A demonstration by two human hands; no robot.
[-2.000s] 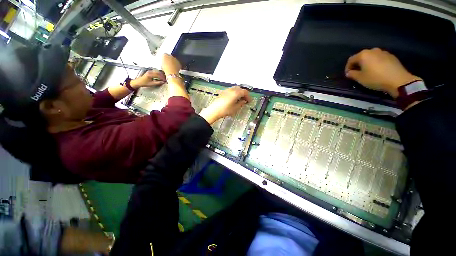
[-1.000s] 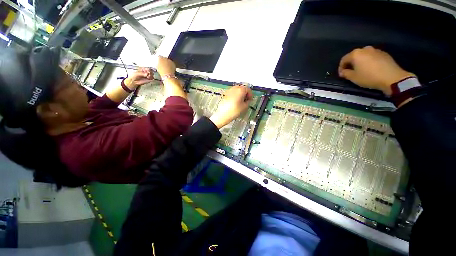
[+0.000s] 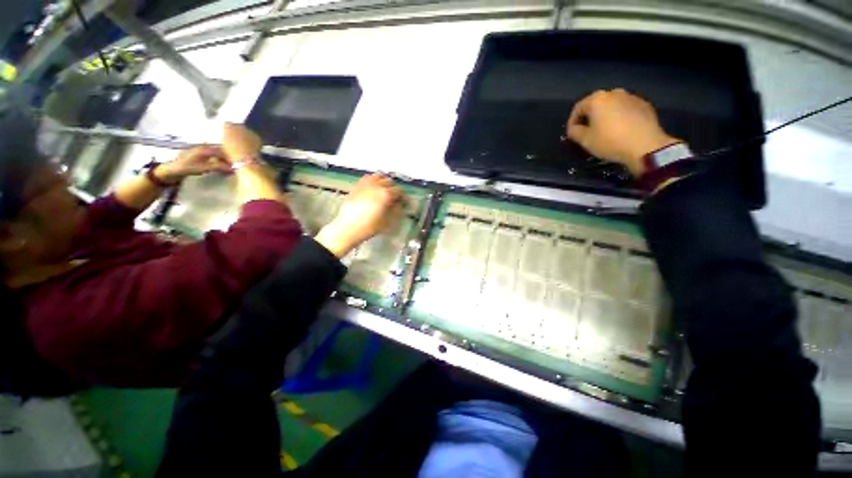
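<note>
My left hand (image 3: 365, 211) is over the upper right part of the left circuit board panel (image 3: 376, 264), fingertips together; what it pinches, if anything, cannot be seen. My right hand (image 3: 612, 126) is over the large black component tray (image 3: 523, 93), thumb and fingers curled together; I cannot tell if a part is between them. Small shiny bits lie in the tray near its front edge. A second panel (image 3: 542, 271) lies in its carrier frame in front of me, with a row of dark parts along its far side. A red band with a white face is on my right wrist.
A person in a dark red top works at the left, both hands (image 3: 198, 161) over another panel. A smaller black tray (image 3: 304, 112) lies on the white bench. The silver conveyor rail (image 3: 495, 358) runs along the near side. A thin dark cord crosses at right.
The view has swung to the right, so trays, panels and hands appear further left. More panel shows at the right edge. My hands keep nearly the same places over panel and tray.
</note>
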